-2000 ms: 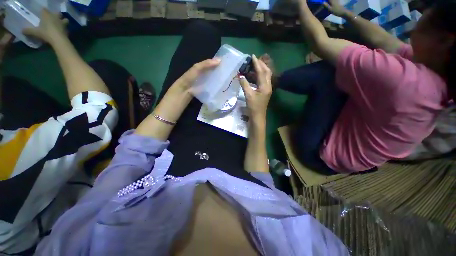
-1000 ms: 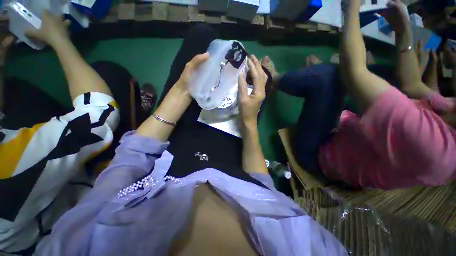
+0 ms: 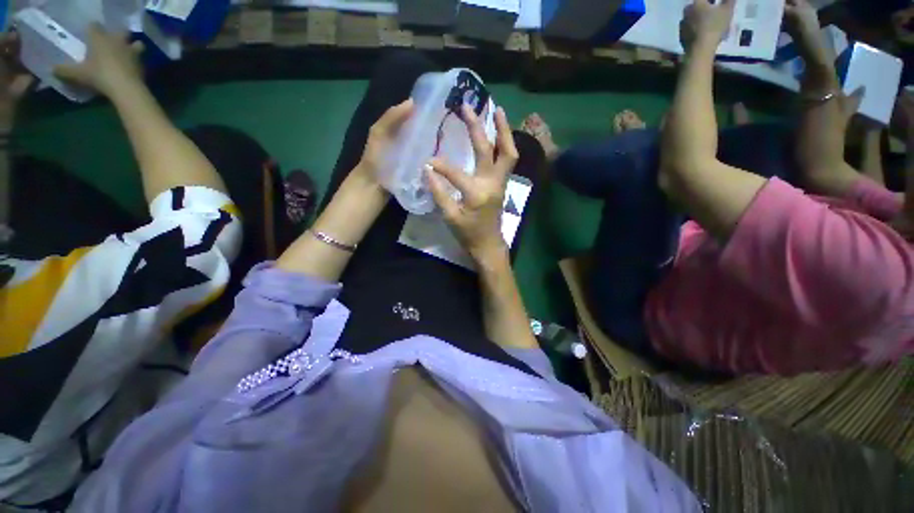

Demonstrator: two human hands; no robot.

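Observation:
A translucent milky plastic tray (image 3: 409,160) is held tilted above my lap. My left hand (image 3: 389,140) grips its left side. My right hand (image 3: 474,180) is over the tray's open side, with fingers spread and fingertips at the small black part (image 3: 467,92) at the tray's far end. A thin dark reddish cable (image 3: 439,133) runs inside the tray from the black part. A flat white leaflet (image 3: 437,238) lies on my lap under the tray, partly covered by my right hand and the tray. Whether my right hand grips anything is unclear.
A person in pink (image 3: 782,271) sits at right, holding a white printed item (image 3: 754,28). A person at left holds a white box (image 3: 52,42). Blue boxes (image 3: 601,18) stand along the far surface. A bottle (image 3: 563,341) and stacked cardboard (image 3: 802,401) are at lower right.
My right hand has moved from the tray's right edge over its open side, fingers now spread. The tray has turned its open side upward. The neighbour at right now holds a white printed item.

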